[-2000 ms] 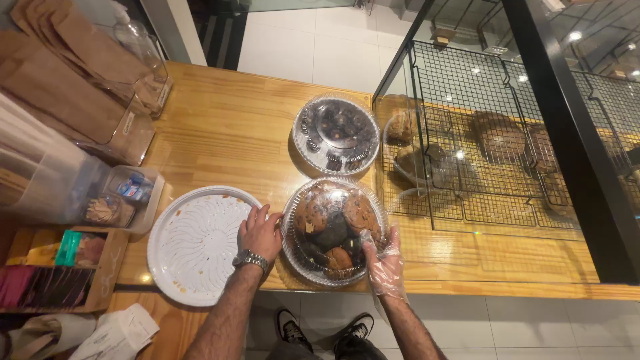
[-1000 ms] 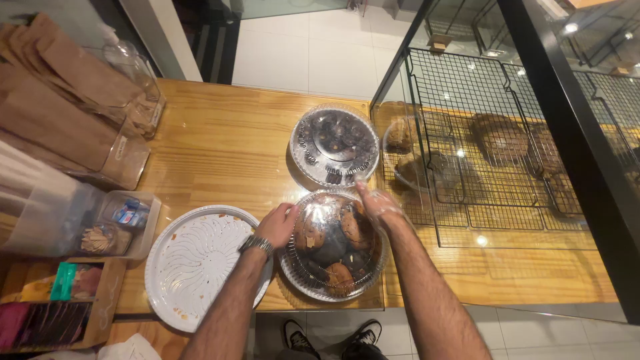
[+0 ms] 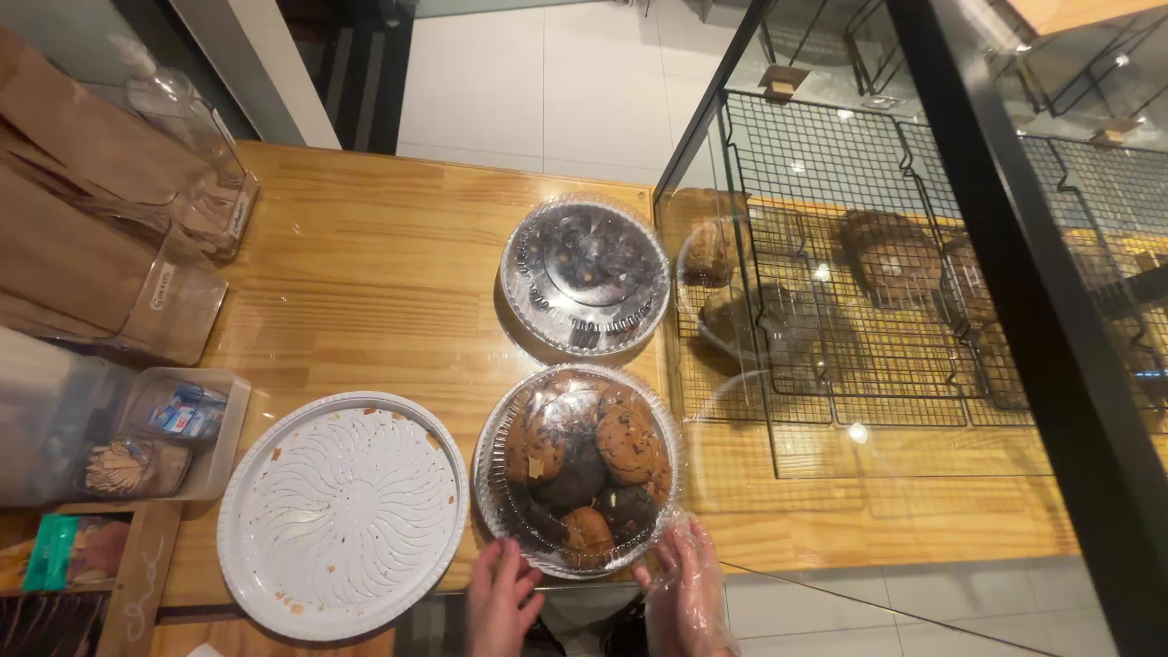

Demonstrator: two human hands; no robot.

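Note:
A round plastic container with a clear ribbed lid (image 3: pixel 579 465) holds several brown and dark muffins or cookies near the counter's front edge. My left hand (image 3: pixel 502 598), ungloved, is at its lower left rim, fingers apart and gripping nothing. At the lower right rim is my right hand (image 3: pixel 684 584), in a clear plastic glove, its fingers spread; whether it touches the rim is unclear. Behind stands another lidded round container (image 3: pixel 586 278) with dark baked pieces. To the left lies a round white tray (image 3: pixel 347 516) with crumbs on it.
A glass display case with black wire racks (image 3: pixel 839 255) and baked goods stands at the right. Along the left are paper bags (image 3: pixel 82 237) in clear holders, a plastic bin (image 3: pixel 233 429) with small packets, and a wooden box (image 3: pixel 141 584). The wooden counter (image 3: pixel 365 265) ends at tiled floor.
Both hands have moved from the sides of the nearer container down to its front rim. The lid over the baked goods stays on.

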